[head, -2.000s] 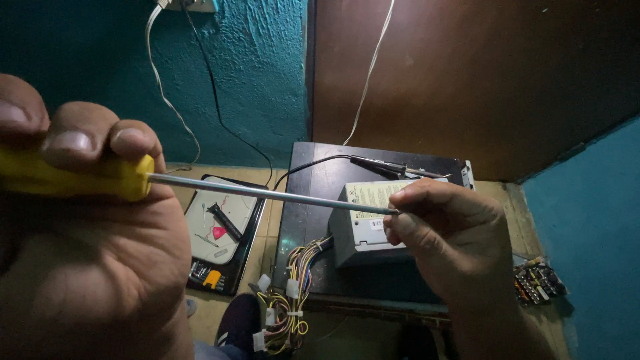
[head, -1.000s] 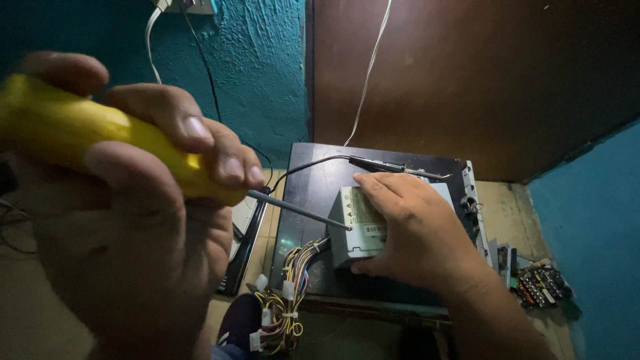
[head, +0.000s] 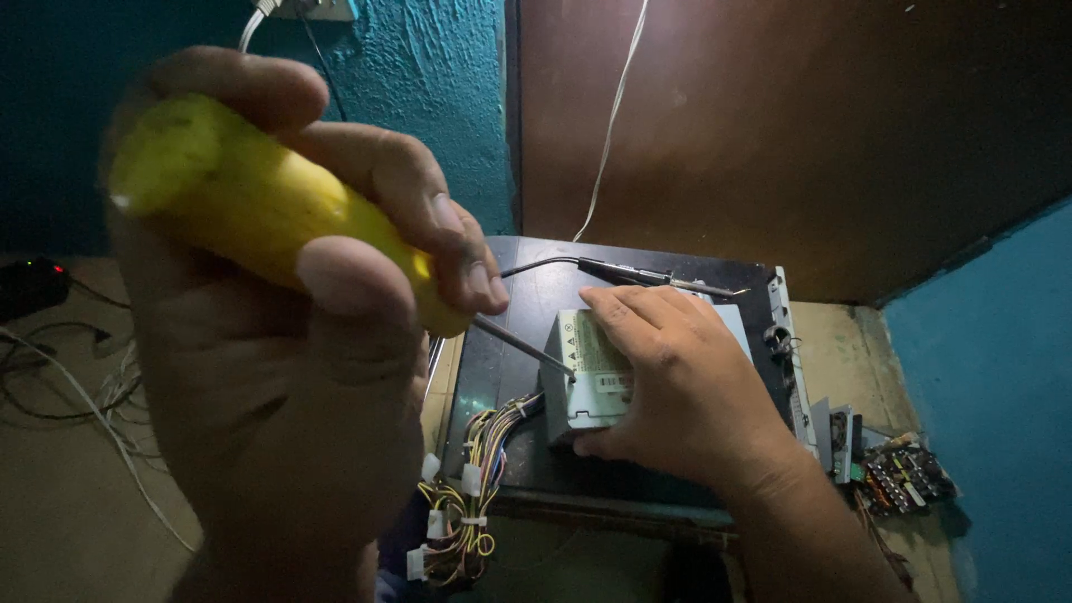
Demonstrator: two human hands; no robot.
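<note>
My left hand (head: 293, 335) is closed around the yellow handle of a screwdriver (head: 523, 346), close to the camera. The shaft slants down to the right, and its tip meets the labelled face of a computer power supply (head: 599, 402), by a small screw or hole near the edge. Across the same metal box lies my right hand (head: 687, 377), fingers over the far side and thumb at the near side, gripping it. A bundle of coloured wires with white connectors (head: 473, 494) comes out of the left side of the power supply and hangs over the front edge.
The power supply sits on a black computer case (head: 528, 285). Behind it lies a soldering iron (head: 636, 274) with its cable. Circuit boards (head: 904, 477) are on the floor at right. Loose cables (head: 109, 402) lie at left. A white cord (head: 615, 117) hangs in front of the brown panel.
My right hand has left the screwdriver's shaft and taken hold of the power supply. The screwdriver, first held nearly level above it, now slants down with its tip at the box.
</note>
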